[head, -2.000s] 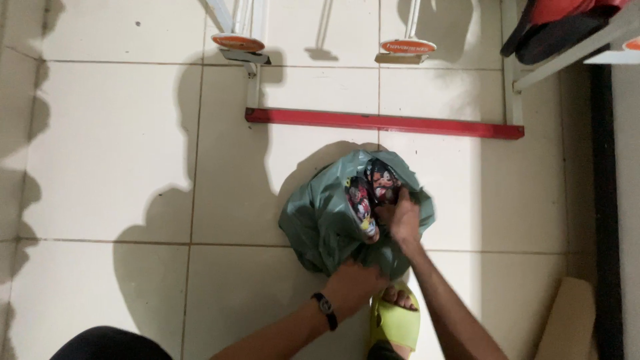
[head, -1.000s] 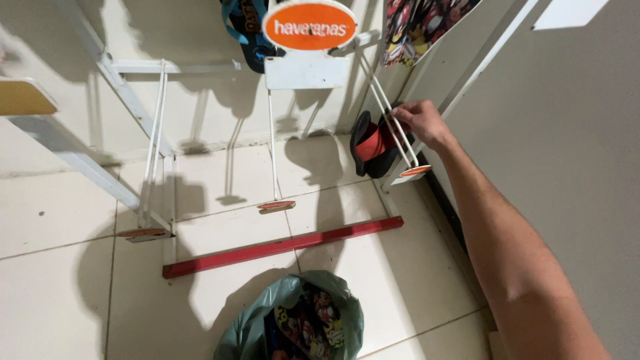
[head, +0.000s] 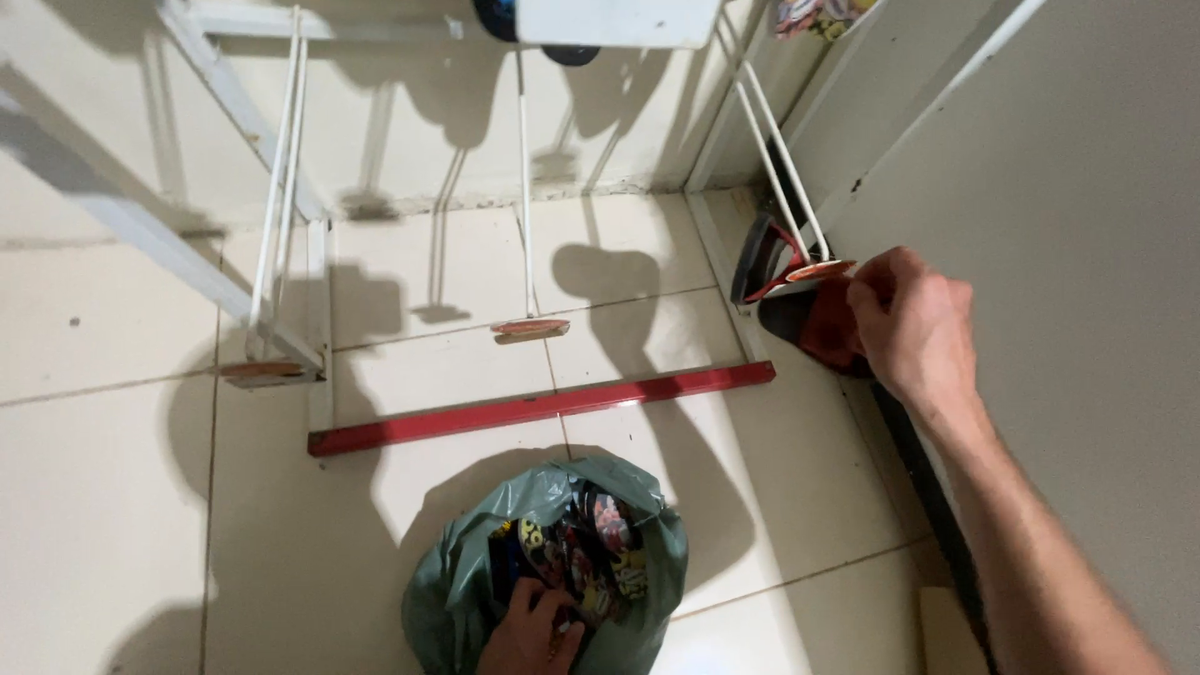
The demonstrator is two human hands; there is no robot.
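My right hand (head: pixel 914 323) grips a red and black slide sandal (head: pixel 825 323) at the front end of the right display hook (head: pixel 783 178). Another dark sandal with a red strap (head: pixel 761 261) hangs just behind it, around the hook's prongs. Below, a green plastic bag (head: pixel 450 581) stands open on the floor, filled with several patterned flip-flops (head: pixel 591 548). My left hand (head: pixel 534 628) reaches into the near side of the bag and touches the footwear; its fingertips are partly hidden, so its hold cannot be told.
A white metal display rack (head: pixel 319 328) has a red bottom bar (head: pixel 544 408) across the tiles. Bare hooks end in small oval tags, one in the middle (head: pixel 530 328) and one at left (head: pixel 272 370). A grey panel (head: pixel 1050 234) stands close at right.
My right hand has moved from beside the hook's prongs to its front end, with a sandal now in it. My left hand has come into view at the bag. The view has tilted down.
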